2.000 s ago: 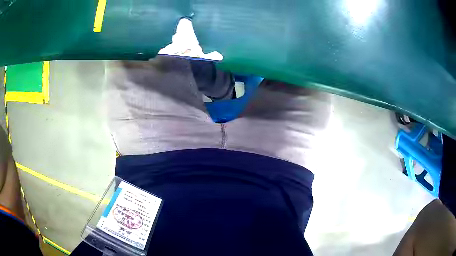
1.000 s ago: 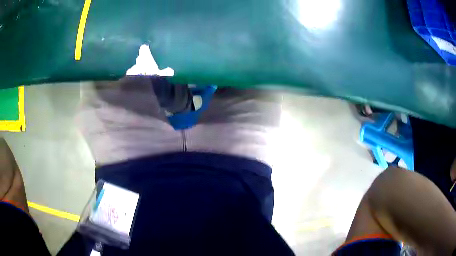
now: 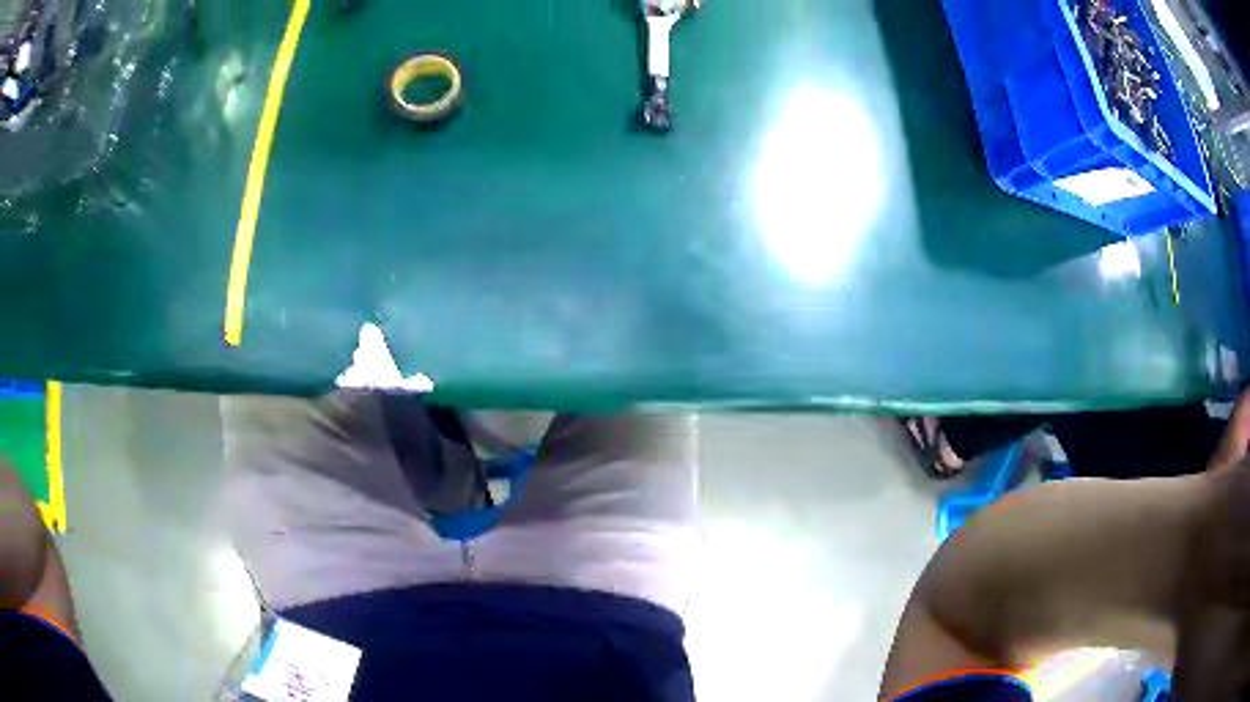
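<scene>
A cable assembly point(image 3: 658, 55) lies on the green bench at the top centre, with a pale stem and a dark end plug towards me; its head is cut off by the top edge. A yellow-brown tape roll point(image 3: 425, 89) lies flat to its left. Neither of my hands shows. Only part of my left arm is at the left edge. My bent right arm is at the lower right and runs out at the right edge.
A blue parts bin point(image 3: 1021, 137) with small dark and brown pieces stands upper right. Clear plastic point(image 3: 124, 124) lies upper left, beside a yellow tape line point(image 3: 261, 178). A white patch point(image 3: 373, 364) is at the bench's front edge. A person's foot point(image 3: 935, 446) and a blue stool point(image 3: 980, 487) show below right.
The view has tilted up and shows more bench, with the tape roll, cable assembly and most of the bin now in view. My bent right arm appears higher in the picture.
</scene>
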